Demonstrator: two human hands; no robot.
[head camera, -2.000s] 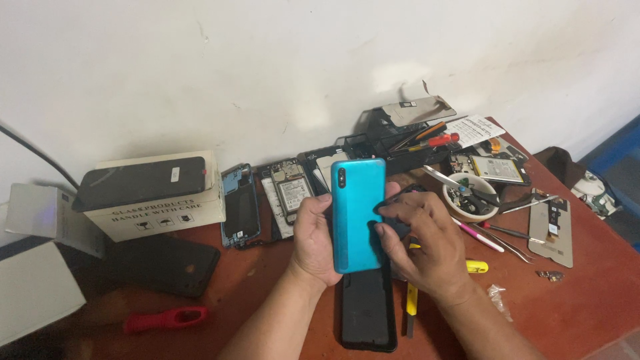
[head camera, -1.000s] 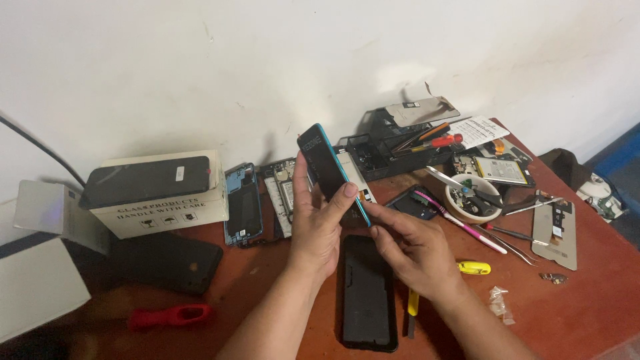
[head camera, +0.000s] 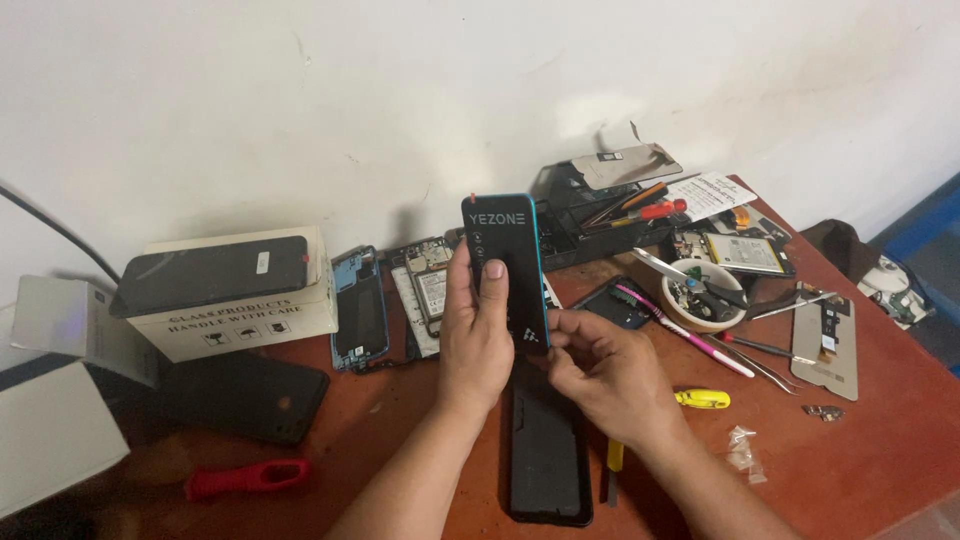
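A smartphone (head camera: 525, 262) with a teal edge stands nearly upright, its dark front towards me and bearing white printing. My left hand (head camera: 480, 337) grips it from the left, thumb across the front. The bent fingers of my right hand (head camera: 607, 367) touch its lower right edge; whether they hold anything small is hidden. Below the phone a black phone case (head camera: 551, 450) lies on the table, its top end partly covered by my hands. A yellow-handled blade tool (head camera: 615, 457) lies right of the case, near my right forearm.
Left are a white box (head camera: 247, 330) with a dark phone panel (head camera: 217, 274) on it, a red handle (head camera: 247, 478) and a black phone (head camera: 247, 394). Opened phones (head camera: 431, 285) lie behind. Right are a bowl (head camera: 701, 322) of parts, a toothbrush (head camera: 697, 341), tweezers (head camera: 757, 367) and a black organiser (head camera: 600, 244).
The phone showed its teal back two seconds ago, was edge-on and tilted one second ago, and now shows its front. My left hand has turned with it; my right hand has moved to its lower edge.
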